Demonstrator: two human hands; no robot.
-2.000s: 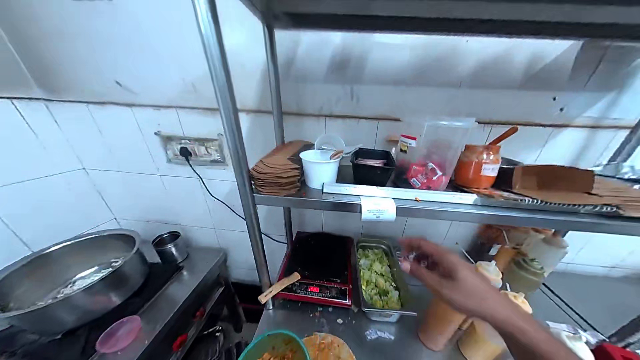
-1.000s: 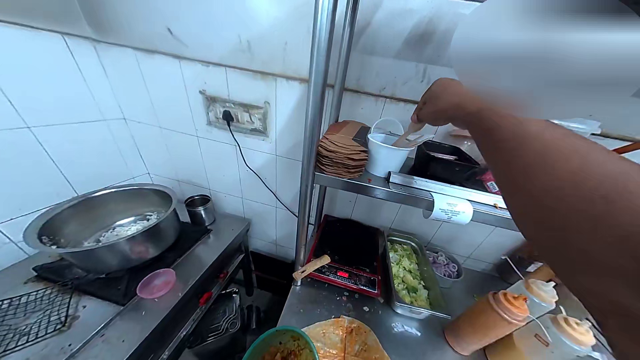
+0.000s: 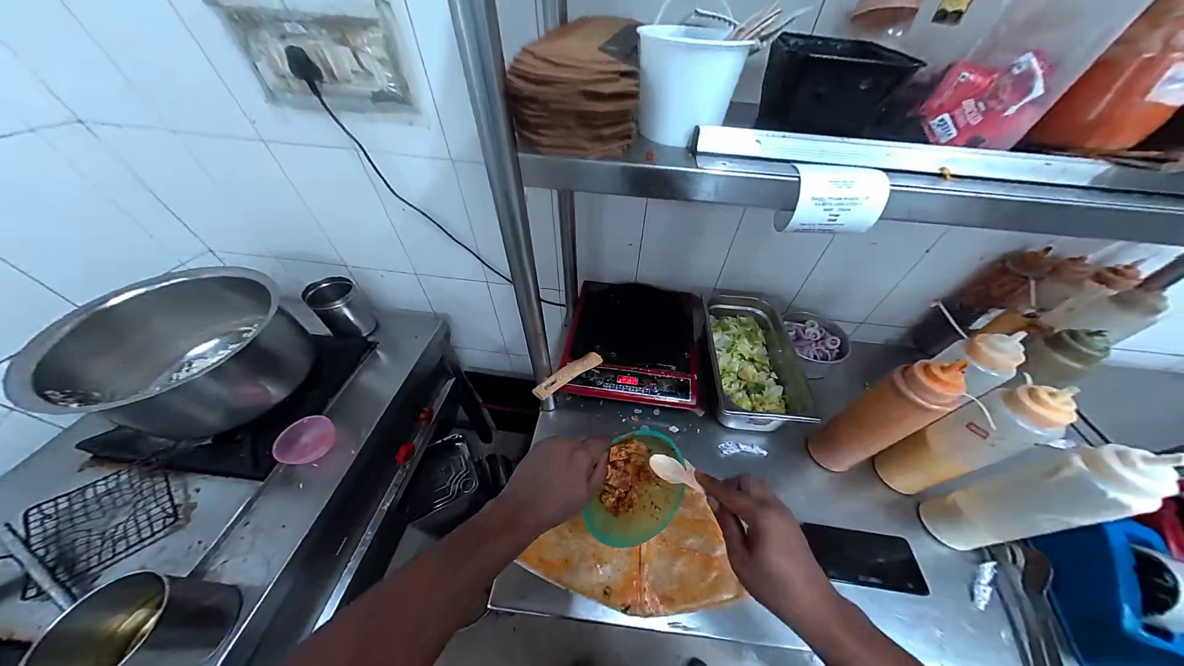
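Observation:
My left hand (image 3: 558,481) grips the rim of a green plastic bowl (image 3: 634,536) and tilts it over a flatbread (image 3: 601,578) spread with orange sauce. Chunks of reddish-brown filling (image 3: 626,474) lie in the bowl. Between the fingers of my right hand (image 3: 763,532) is a small wooden spoon (image 3: 673,471), its tip at the filling. The flatbread lies on the steel counter and shows a line down its middle; the bowl and hands hide its upper part.
Behind are an induction cooktop (image 3: 638,338), a steel pan of chopped lettuce (image 3: 749,370) and sliced onions (image 3: 814,340). Sauce bottles (image 3: 893,412) and a black phone (image 3: 865,558) are on the right. A steel shelf (image 3: 610,171) crosses above; a large steel basin (image 3: 166,351) sits left.
My right hand has come down from the white tub on the shelf and now holds a wooden spoon. My left hand has come into view, and the green bowl is now over the flatbread.

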